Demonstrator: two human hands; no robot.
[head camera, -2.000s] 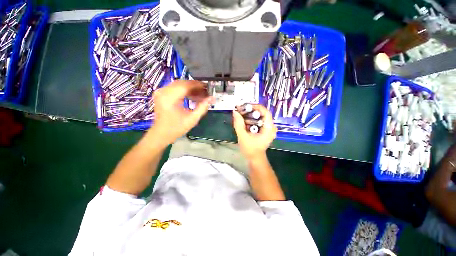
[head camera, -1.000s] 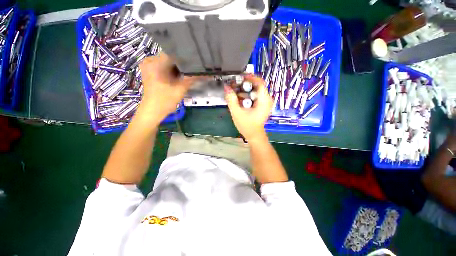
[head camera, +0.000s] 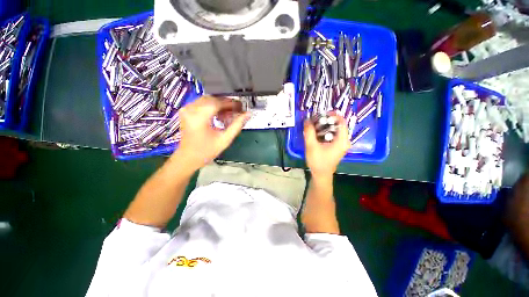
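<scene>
The grey pneumatic press (head camera: 232, 64) stands between the two main bins, over a white base plate (head camera: 281, 112). My left hand (head camera: 207, 129) is at the left part of the plate, fingertips near the fixture, with a silver tube end (head camera: 218, 122) showing at its palm. My right hand (head camera: 326, 145) is over the near left part of the right parts bin (head camera: 390, 93), closed around several metal tubes (head camera: 328, 129) with round white ends up. The left parts bin (head camera: 105, 98) is heaped with tubes. The spot under the ram is partly hidden.
A thin dark cable (head camera: 283, 154) hangs at the bench edge. A flat black object (head camera: 419, 69) and an amber bottle (head camera: 464, 36) lie right of the right bin. Farther right is the neighbour's bin (head camera: 442, 174) with whiter parts. A red stool (head camera: 406, 213) and floor bins (head camera: 400, 267) are lower right.
My right hand has moved right, from beside the plate to over the right bin, still holding tubes. My left hand has shifted right and slightly toward me, back to the plate.
</scene>
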